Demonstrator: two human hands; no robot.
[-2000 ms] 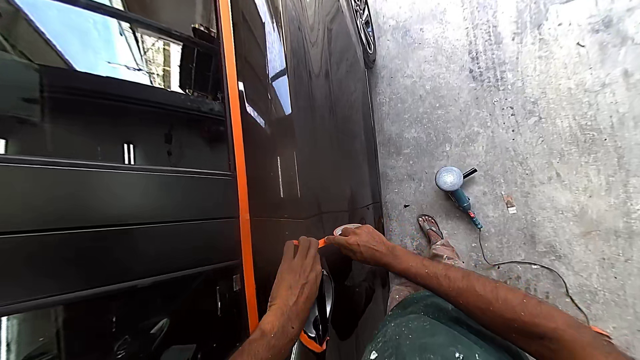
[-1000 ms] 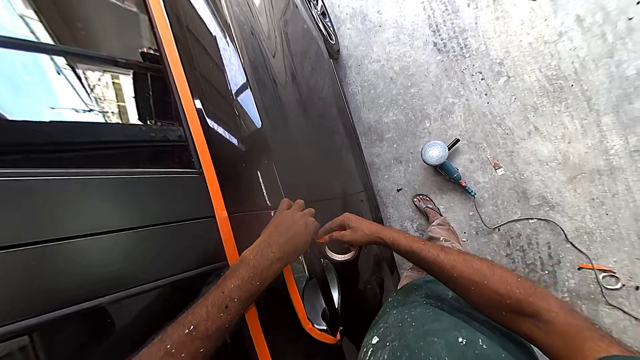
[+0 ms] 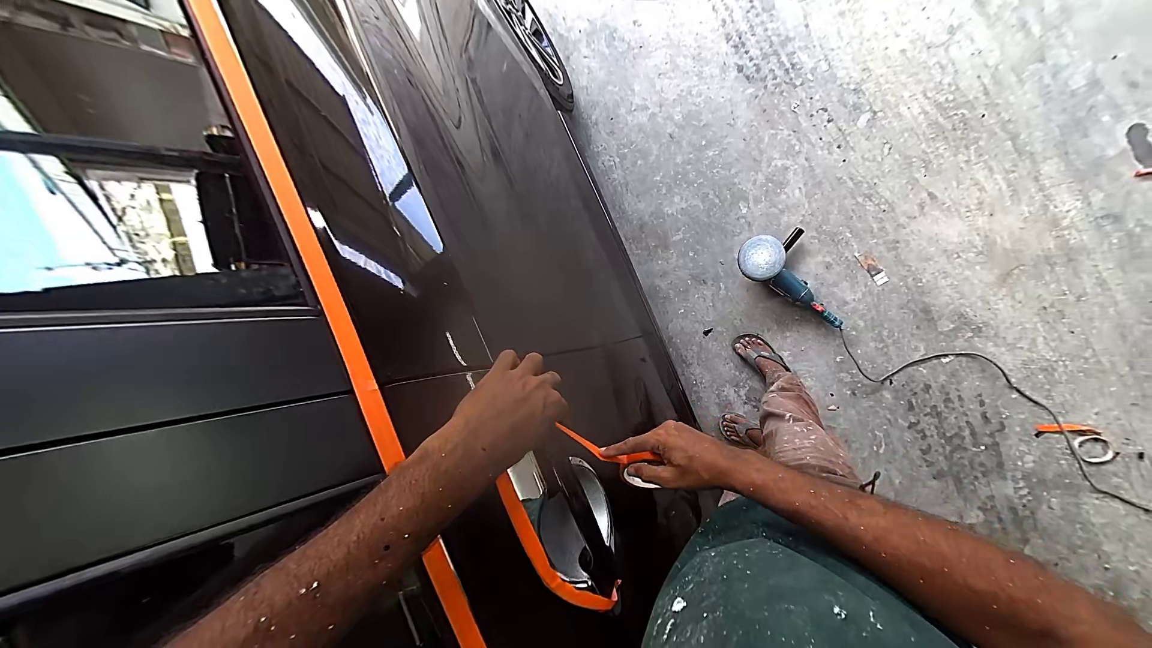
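Observation:
My right hand holds a roll of orange masking tape, its white core partly hidden by the fingers. A strip of tape runs from the roll to my left hand, whose fingers are bent over the strip's end at the dark car door. Just below my left hand is the chrome door handle with its recess. Orange tape curves along the left and lower edge of the handle area. A long orange tape line follows the lower edge of the windows.
On the concrete floor lie a polisher or sander with a round pad, its power cord, a small brush-like item and another tape roll. My sandalled feet stand beside the car. A wheel is at the top.
Both hands were close together at first; now they are apart, with a strip of tape showing between them. The view has turned and shifted, showing more of the floor.

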